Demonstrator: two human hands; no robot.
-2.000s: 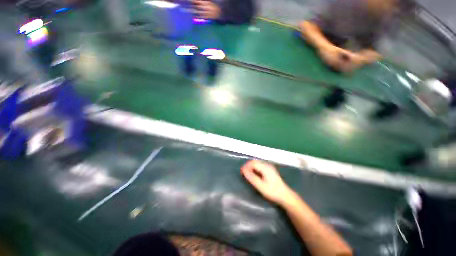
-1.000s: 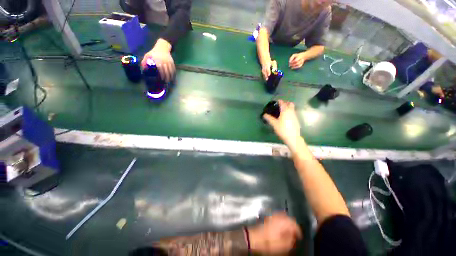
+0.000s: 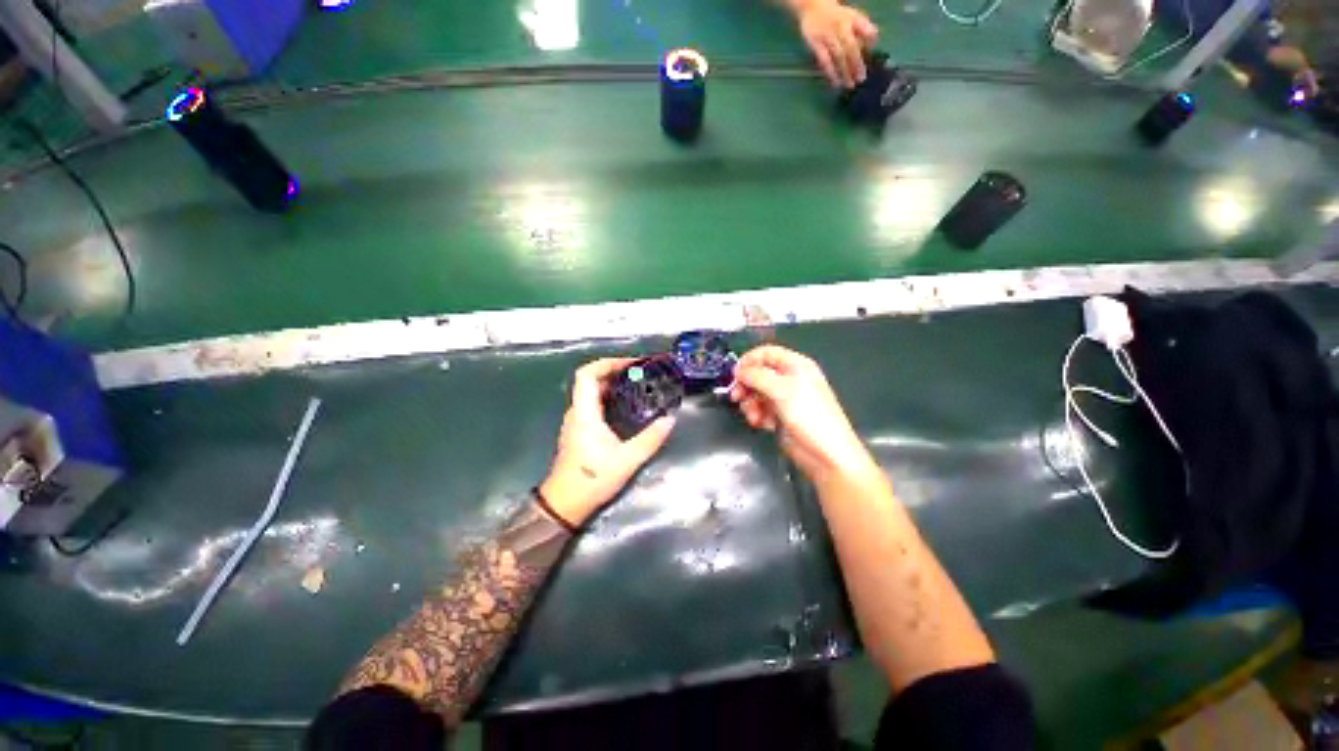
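My left hand (image 3: 595, 448) holds a black cylindrical speaker unit (image 3: 643, 396) over the bench mat, its open end facing up with inner parts showing. A small dark round part (image 3: 705, 358) with bluish glints sits right beside the unit's end. My right hand (image 3: 786, 404) is at that part's right edge, with fingertips pinched on a small pale bit, perhaps a wire or connector. Whether the round part touches the mat cannot be told.
A white rail (image 3: 441, 330) separates mat and green belt (image 3: 441, 191). Several black units stand or lie there, one standing lit (image 3: 683, 96). Another person's hand (image 3: 834, 37) is at the back. White strip (image 3: 257, 528) lies left; white charger (image 3: 1107, 320) and black cloth (image 3: 1248, 426) right.
My right hand has come back from the belt to the bench. My left hand has moved up from the near edge and now holds a unit. The view has tilted down.
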